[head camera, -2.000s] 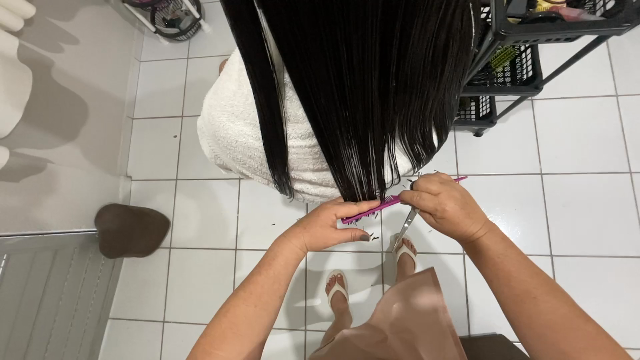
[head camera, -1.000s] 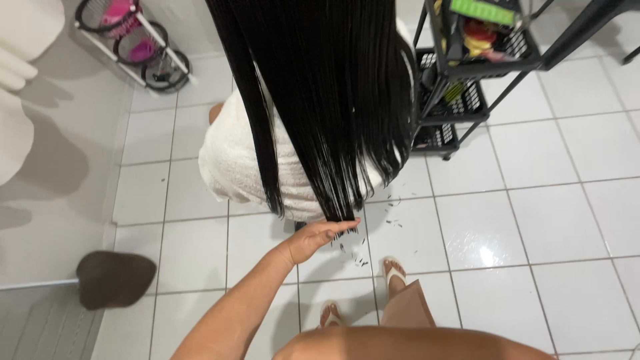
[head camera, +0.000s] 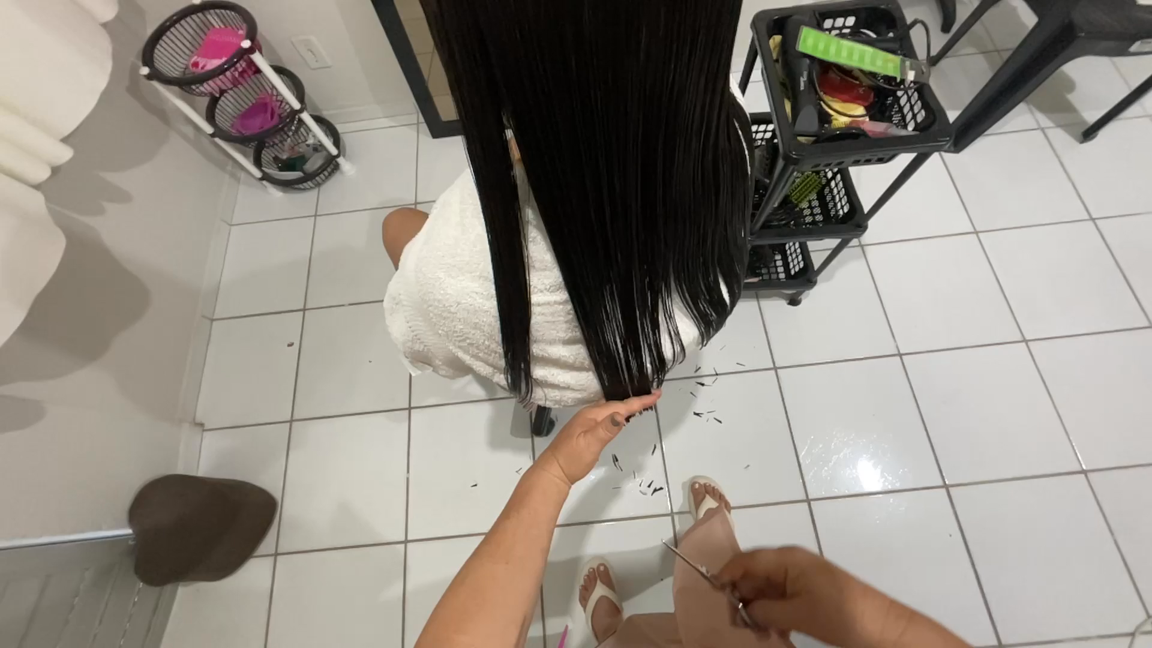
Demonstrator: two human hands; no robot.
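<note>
Long, straight dark hair (head camera: 621, 180) hangs down the back of a seated person wrapped in a white towel (head camera: 441, 270). My left hand (head camera: 589, 436) pinches the lower ends of the middle section between its fingers, with short tips showing below them. Lower right, my right hand (head camera: 778, 585) holds a pair of metal hair scissors (head camera: 697, 569), blades pointing up and left, apart from the hair. A narrow separate lock (head camera: 508, 297) hangs at the left. A sliver of something pink (head camera: 564, 637) shows at the bottom edge.
Cut hair bits (head camera: 643, 486) lie on the white tiled floor. A black basket trolley (head camera: 850, 148) with tools stands right, near a dark chair (head camera: 1071, 36). A round-basket rack (head camera: 256, 117) is upper left, a brown mat or seat (head camera: 202, 529) lower left. My sandalled feet (head camera: 601, 598) are below.
Two seconds ago both hands were together at the hair ends with a pink comb and the scissors. My right hand is now lower right, away from the hair; my left hand still holds the ends.
</note>
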